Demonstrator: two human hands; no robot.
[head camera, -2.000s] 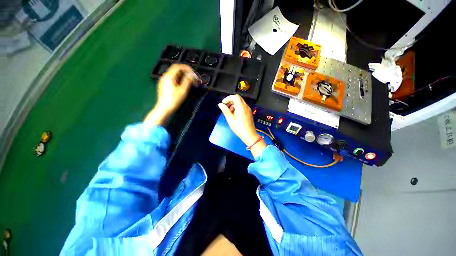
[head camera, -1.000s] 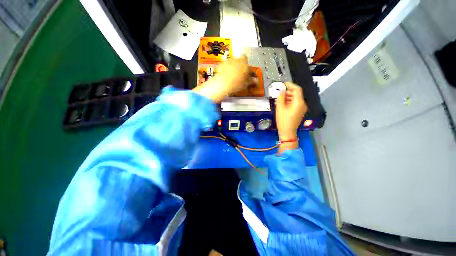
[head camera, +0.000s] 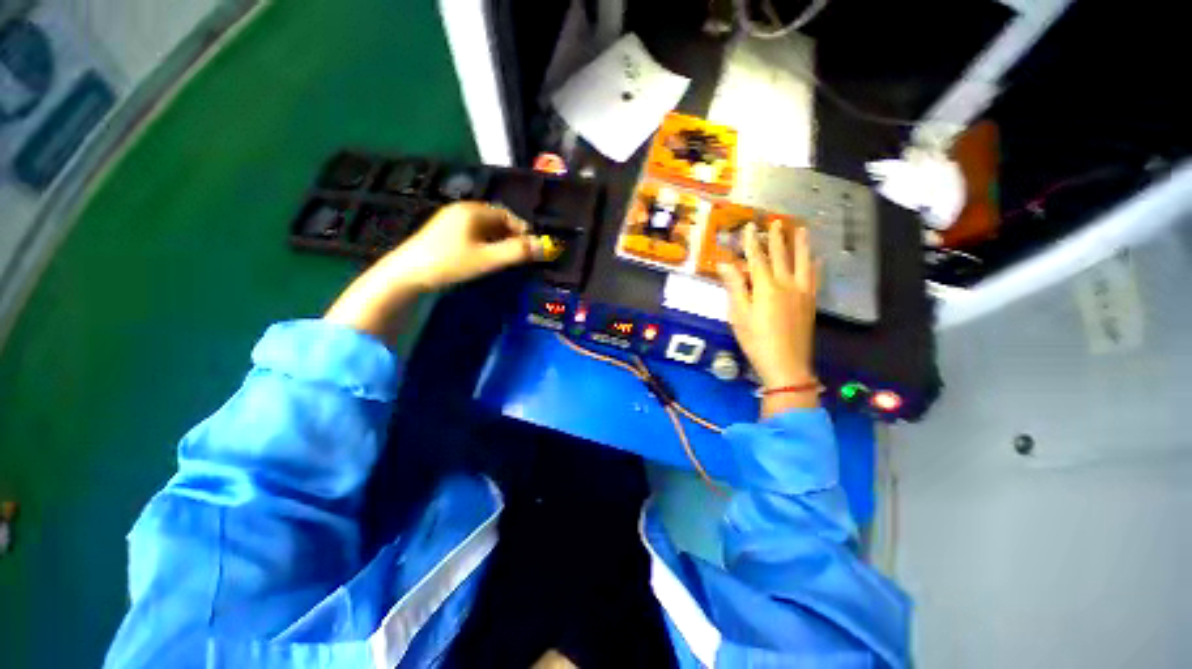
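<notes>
My left hand (head camera: 473, 246) is over the right end of the black compartment tray (head camera: 503, 192). Its thumb and fingertips are pinched on a small gold part (head camera: 549, 246) at a front pocket. My right hand (head camera: 774, 281) lies palm down over the right orange fixture (head camera: 719, 248), fingers spread, covering much of it; no part shows between its fingers. The left orange fixture (head camera: 639, 241) has a dark and white centre. The rear orange fixture (head camera: 675, 167) has a dark centre shape. All three are on the grey drilled metal plate (head camera: 847, 248).
The control box (head camera: 680, 350) with red digits and lit buttons stands before the fixtures. Orange cables (head camera: 673, 403) loop over the blue mat (head camera: 582, 425). A white paper (head camera: 622, 94) and crumpled white wipe (head camera: 926, 188) lie behind. The green surface (head camera: 170, 353) extends left.
My left hand has moved left from the fixtures to the tray and pinches the gold part. My right hand has left the plate's right side, where it held a white disc, and is spread over the fixture.
</notes>
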